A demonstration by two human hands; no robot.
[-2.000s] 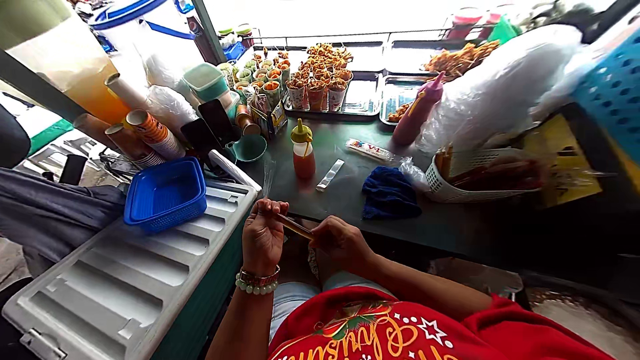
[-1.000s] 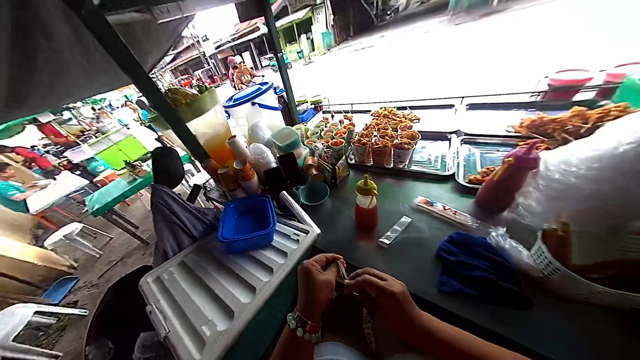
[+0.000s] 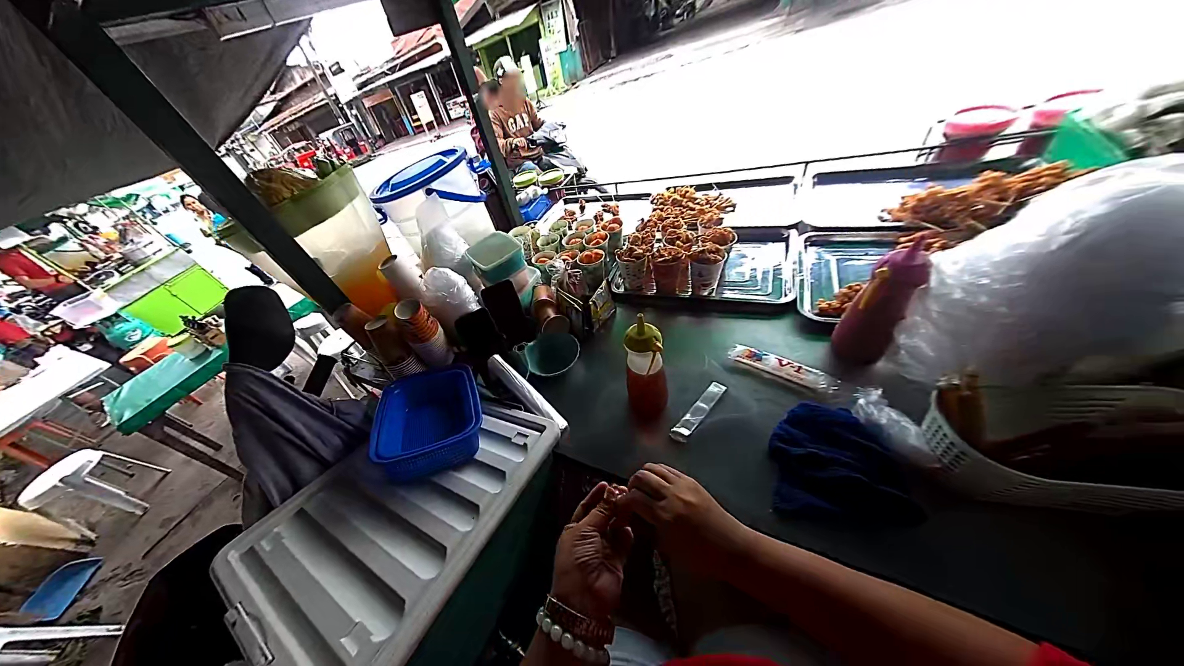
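Observation:
At the table's near edge my left hand (image 3: 594,555), with bracelets at its wrist, meets my right hand (image 3: 680,513), fingertips together. Whatever lies between the fingers is too small and covered to tell. Beyond them stands a squeeze bottle of red sauce (image 3: 646,375) with a yellow-green cap. To its right lie a small clear plastic sachet or strip (image 3: 698,412) and a long printed plastic packet (image 3: 783,368). A dark blue cloth (image 3: 837,462) is bunched right of my hands.
A blue plastic basket (image 3: 425,421) sits on a grey lidded cooler box (image 3: 388,546) at left. Filled paper cups (image 3: 671,268) stand on metal trays behind. At right are a purple squeeze bottle (image 3: 879,310), a large plastic bag (image 3: 1054,268) and a white basket (image 3: 1027,476). A person sits on a motorcycle beyond.
The view has swung up and left. Two seconds ago a thin light-brown stick-like thing showed between my hands; now it cannot be made out. A person on a motorcycle has come nearer in the street.

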